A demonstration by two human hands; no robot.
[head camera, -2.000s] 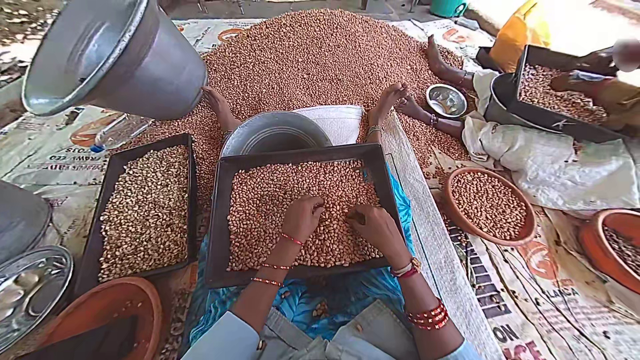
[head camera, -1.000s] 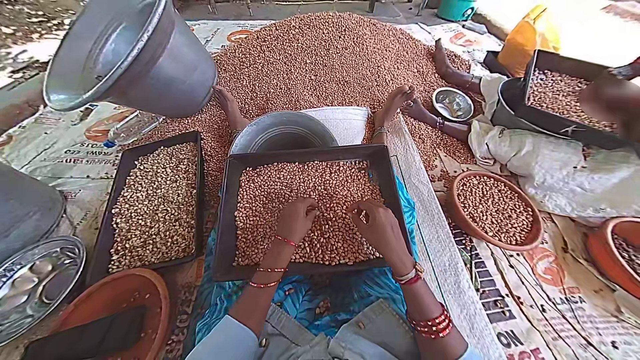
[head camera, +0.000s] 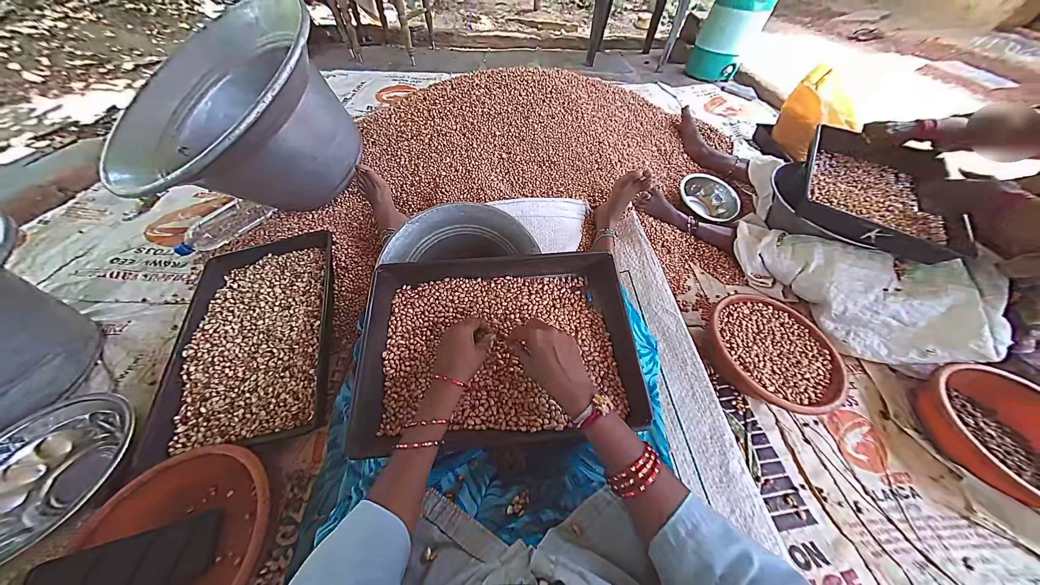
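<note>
A black rectangular tray (head camera: 638, 382) full of reddish-brown nuts or seeds (head camera: 504, 390) rests across my lap, its far edge over a grey metal basin (head camera: 455, 223). Both hands are above the nuts near the tray's middle. My left hand (head camera: 465, 353) has its fingertips pinched together around something small, perhaps a nut. Close beside it, my right hand (head camera: 554, 361) has curled fingers; whether they hold anything cannot be made out. A second black tray (head camera: 327, 325) with paler nuts lies on the left.
A large heap of nuts (head camera: 520, 130) lies beyond my feet. A big metal pot (head camera: 284, 138) stands tilted at the upper left. Clay-coloured bowls (head camera: 719, 357) (head camera: 244, 496) sit on both sides, with a steel plate (head camera: 122, 414) at the left. Another person's hands work over a tray (head camera: 886, 244) at the right.
My hands have stayed over the tray, and their fingertips are closer together than one second ago. The view has shifted slightly.
</note>
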